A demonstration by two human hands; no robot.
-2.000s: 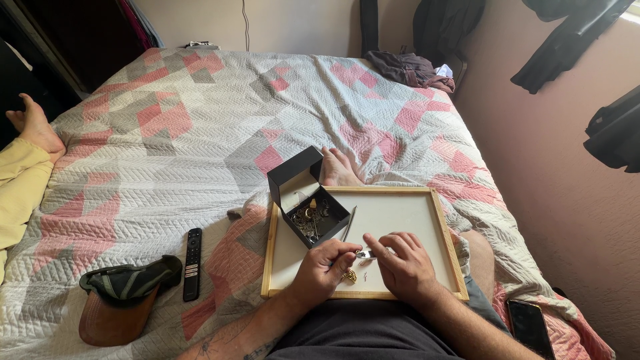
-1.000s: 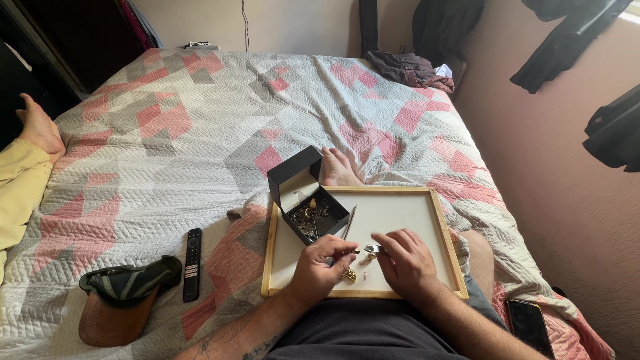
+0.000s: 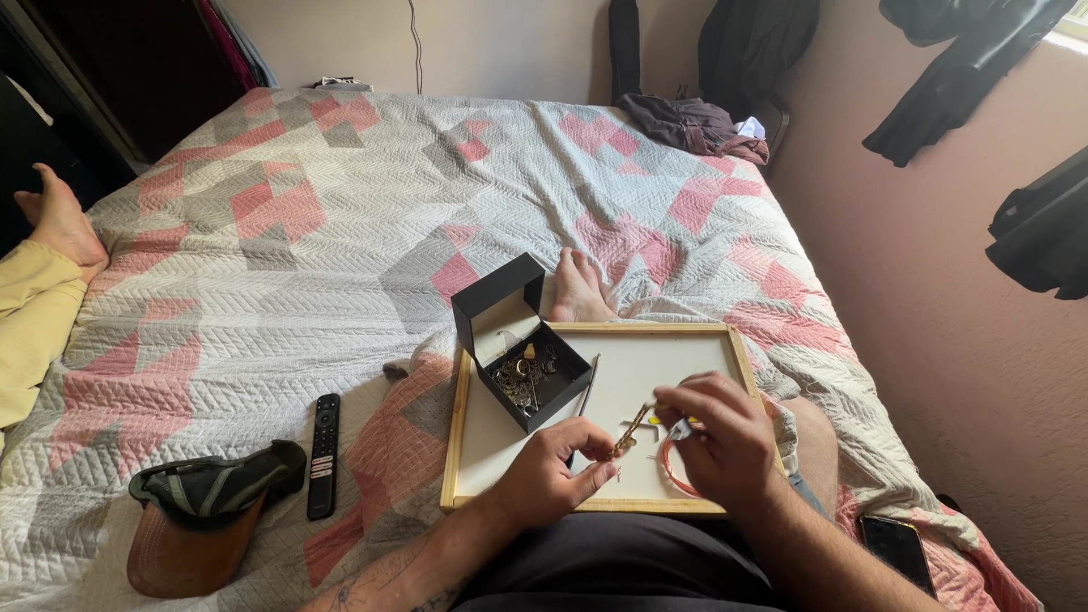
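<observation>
My left hand (image 3: pixel 557 467) pinches one end of a gold-coloured chain (image 3: pixel 633 432) between thumb and fingertips. The chain stretches up to the fingers of my right hand (image 3: pixel 714 429), which grip its other end along with a small whitish item (image 3: pixel 680 429). Both hands are over a white board with a wooden frame (image 3: pixel 739 357) on my lap. Orange-red wire (image 3: pixel 670 467) lies in a loop on the board, partly under my right hand. An open black box (image 3: pixel 557 395) holding tangled jewellery stands at the board's upper left. A thin dark rod (image 3: pixel 590 384) lies beside it.
On the patterned quilt (image 3: pixel 357 323) lie a cap (image 3: pixel 204 518) and a black remote control (image 3: pixel 323 456), left of the board. A phone (image 3: pixel 897 548) is at the lower right. Another person's foot (image 3: pixel 64 225) rests at the far left. Dark clothing (image 3: pixel 688 123) is bunched at the bed's far corner.
The gold-coloured chain, lying on the board near my left hand before, is now held up between both hands. My right hand has moved right. The orange-red wire now shows.
</observation>
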